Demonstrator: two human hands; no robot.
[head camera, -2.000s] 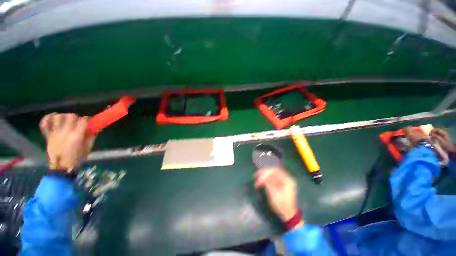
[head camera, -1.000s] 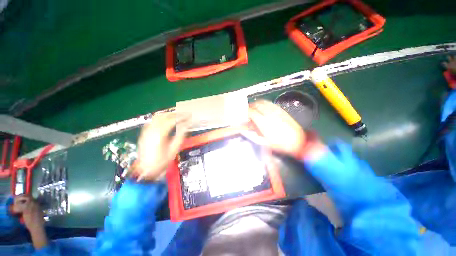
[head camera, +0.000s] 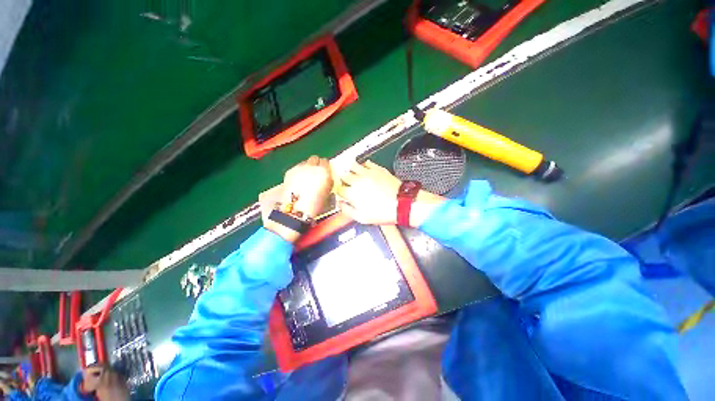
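An open-backed tablet (head camera: 302, 296) with a glaring white battery (head camera: 355, 276) lies in a red fixture (head camera: 422, 282) at the bench's near edge in front of me. Behind it, both my hands are at the adhesive sheet (head camera: 269, 197), which they mostly cover. My left hand (head camera: 307, 186) has its fingers curled at the sheet; what the fingertips hold is hidden. My right hand (head camera: 367, 192) lies over the sheet's right part, fingers bent, close beside my left hand. Whether it grips anything cannot be told.
A yellow electric screwdriver (head camera: 490, 144) and a round black dish (head camera: 430, 164) are right of my hands. Red-framed tablets (head camera: 296, 97) stand on the green conveyor behind. Small cabled boards (head camera: 196, 279) lie left, partly behind my sleeve. A neighbour's hand (head camera: 106, 382) and shiny parts (head camera: 133, 341) are far left.
The red-framed tablet first seen a second ago stays in front of me. My hands have moved closer together over the adhesive sheet. The view has turned and shifted.
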